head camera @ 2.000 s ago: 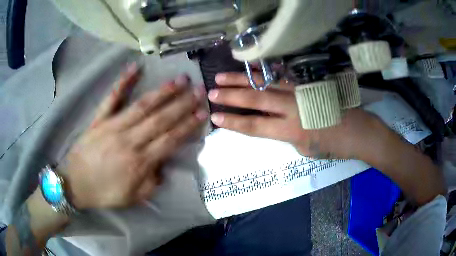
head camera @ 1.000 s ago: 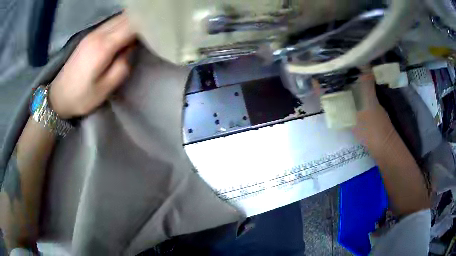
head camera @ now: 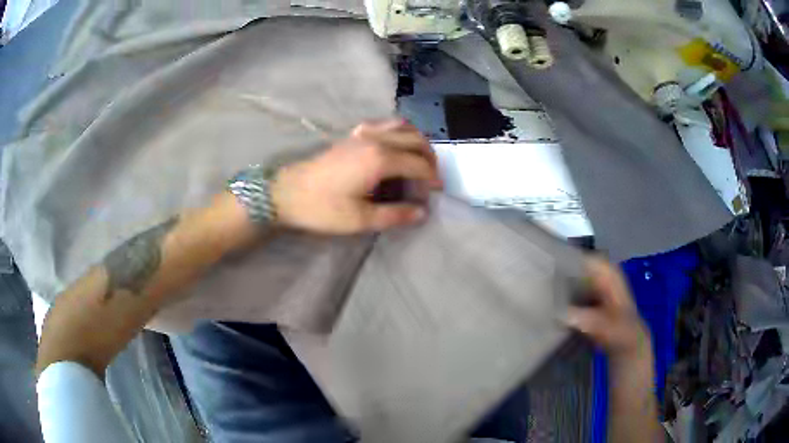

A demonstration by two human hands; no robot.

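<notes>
A paler grey-taupe panel [head camera: 450, 320] hangs over the table's front edge and my lap, between my two hands. My left hand [head camera: 368, 186], with a metal watch at the wrist, pinches its upper left part with curled fingers. My right hand [head camera: 606, 307] grips its right edge; it is slightly blurred. A large grey-taupe cloth [head camera: 208, 112] spreads under my left forearm and over the left side of the table. Another grey strip of panel [head camera: 614, 147] lies right of the needle area and hangs over the table edge.
The sewing machine head [head camera: 424, 19] with cream tension knobs [head camera: 512, 41] stands at the top. The white machine table [head camera: 502, 169] has printed ruler marks. A blue crate [head camera: 657, 303] stands at the right, with a heap of cloth pieces [head camera: 735, 346] beside it.
The view has shifted back from the machine head. My hands have moved from beside the machine toward my lap and now hold a panel between them. A grey strip now shows at the right.
</notes>
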